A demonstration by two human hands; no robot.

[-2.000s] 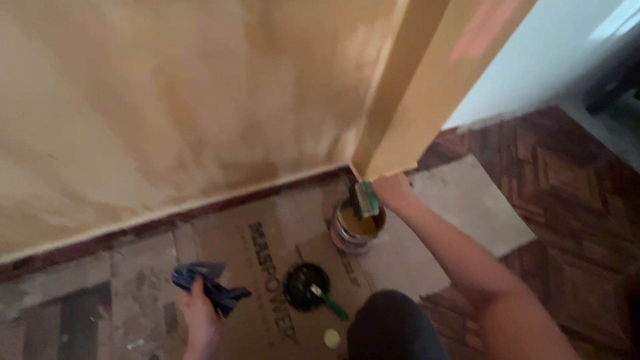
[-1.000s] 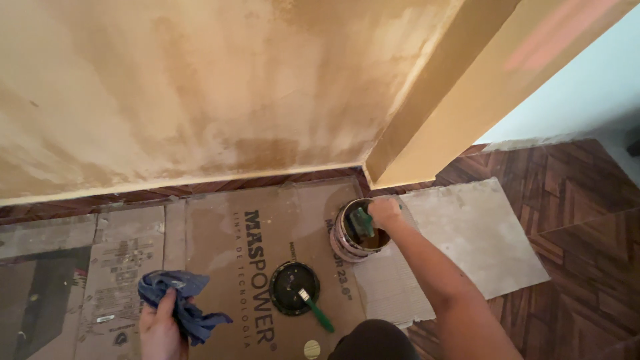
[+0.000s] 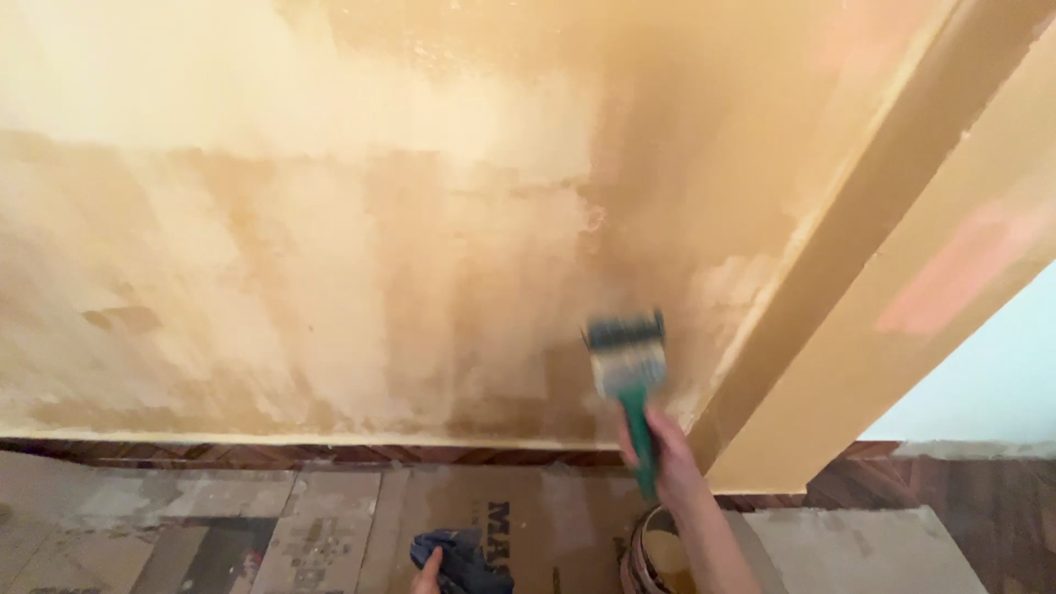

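Note:
A wide paintbrush (image 3: pixel 629 363) with a green handle is gripped in my right hand (image 3: pixel 667 454), bristles up, in front of the lower part of a patchy yellow-beige wall (image 3: pixel 330 247). The brush is blurred; whether its dark bristles touch the wall I cannot tell. Below and partly behind my right forearm stands an open paint bucket (image 3: pixel 670 549) with yellowish paint inside. At the bottom edge my left hand (image 3: pixel 427 575) holds a crumpled blue cloth (image 3: pixel 464 563), over the cardboard on the floor.
Flattened cardboard (image 3: pixel 569 511) covers the floor along the wall, over dark wood parquet (image 3: pixel 990 503). To the right a yellow pillar (image 3: pixel 825 363) juts out, with a pale board (image 3: pixel 858 544) at its foot. Beyond it is a white wall (image 3: pixel 982 388).
My right hand has lifted the green-handled brush out of the paint bucket and up before the wall. The view has tilted up, and the second brush on the black lid is out of sight.

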